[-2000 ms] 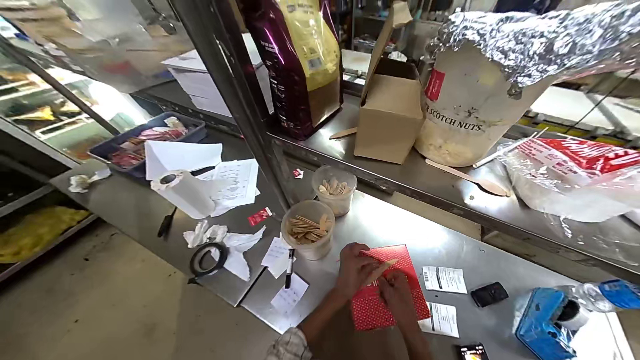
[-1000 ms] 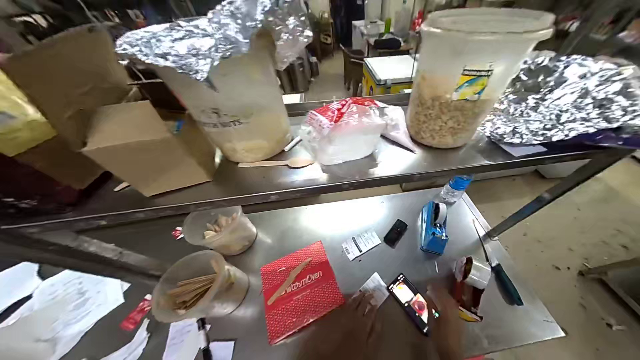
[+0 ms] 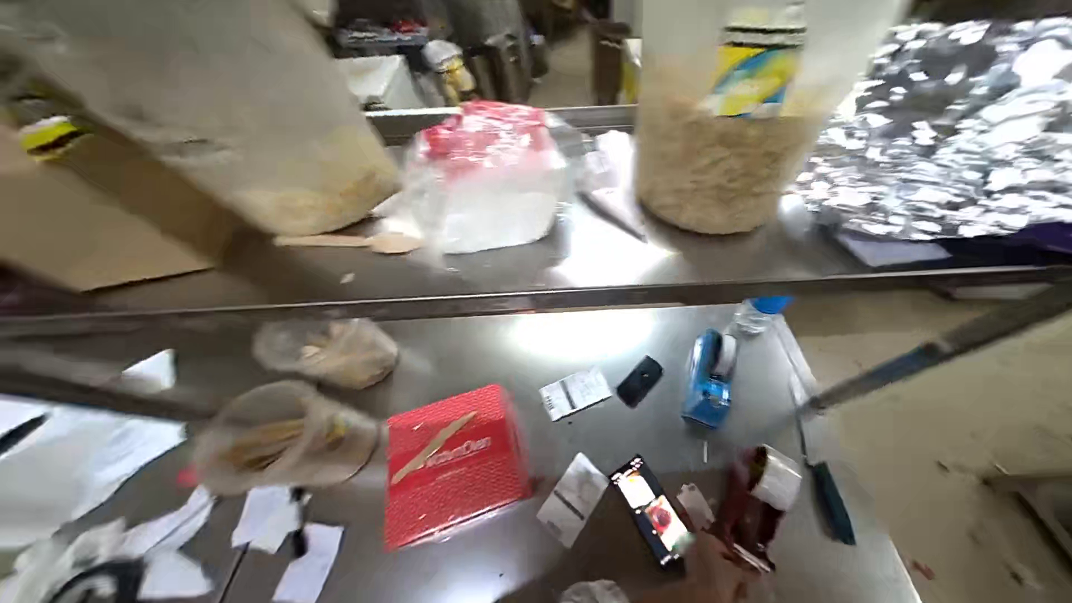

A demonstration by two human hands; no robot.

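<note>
A red printed box (image 3: 452,473) lies on the steel table with a flat wooden stick (image 3: 431,448) across its top. At the bottom right, one blurred hand, seemingly my right hand (image 3: 699,569), is beside a lit smartphone (image 3: 649,509) and a dark red roll (image 3: 758,502); its fingers are partly hidden and whether it holds anything is unclear. My left hand cannot be made out. Left of the box stand a clear plastic tub of wooden sticks (image 3: 289,435) and a second tub (image 3: 331,352). Paper slips (image 3: 574,500) lie between the box and the phone.
A blue tape dispenser (image 3: 708,381), a small black device (image 3: 639,381) and a dark-handled knife (image 3: 832,502) lie to the right. The steel shelf (image 3: 502,293) above bears a large tub of chopped nuts (image 3: 720,167), a plastic bag (image 3: 494,193), a wooden spoon (image 3: 394,243) and foil (image 3: 963,142).
Both hands were at the red box two seconds ago; they then moved right, off it, toward the phone. The wooden stick now rests on the box. The view has swung right.
</note>
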